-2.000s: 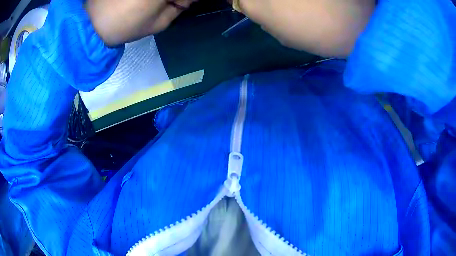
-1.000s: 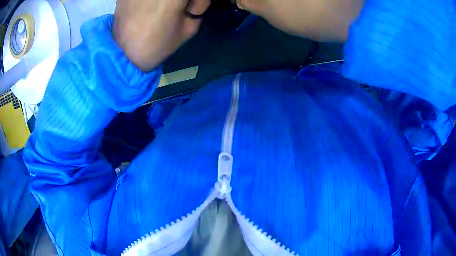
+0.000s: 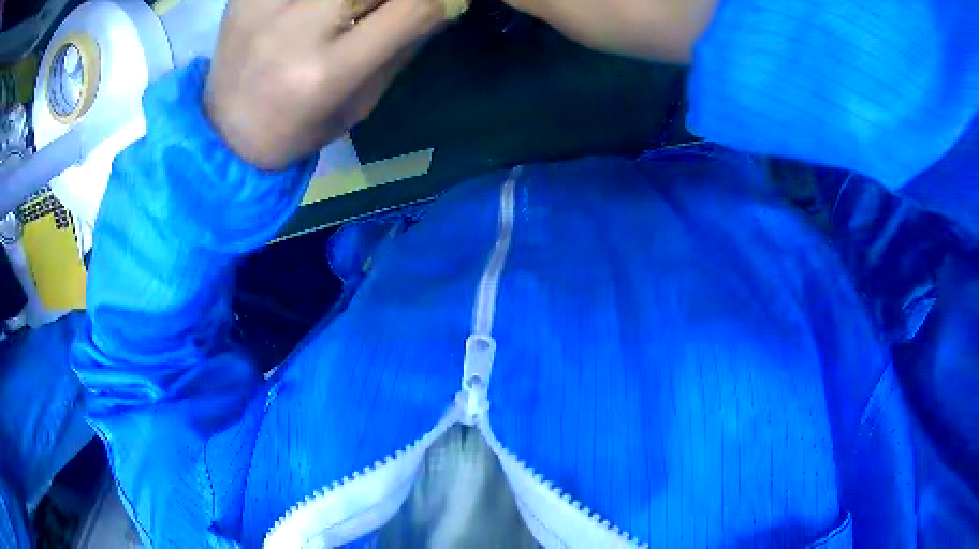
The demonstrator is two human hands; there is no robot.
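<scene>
My left hand (image 3: pixel 311 70) is at the top edge, left of the middle, with its back to the camera and pale yellow bands on fingers near the edge. Its fingers are bent and partly cut off, so I cannot tell what it holds. My right hand (image 3: pixel 628 21) is at the top edge, right of the middle; only the wrist and lower hand show and its fingers are out of the picture. Whatever the hands work on is not visible. Below them lies a dark green bench surface (image 3: pixel 537 107).
A white round base (image 3: pixel 113 107) with a tape roll (image 3: pixel 73 80) is at the upper left. A yellow card (image 3: pixel 56 263) hangs below it. A yellow tape strip (image 3: pixel 397 166) and part of a white sheet (image 3: pixel 341 153) lie along the bench edge.
Compared with two seconds ago, my left hand shows more of its back and fingers and the round base shows more. The thin silvery rod near my right hand no longer shows.
</scene>
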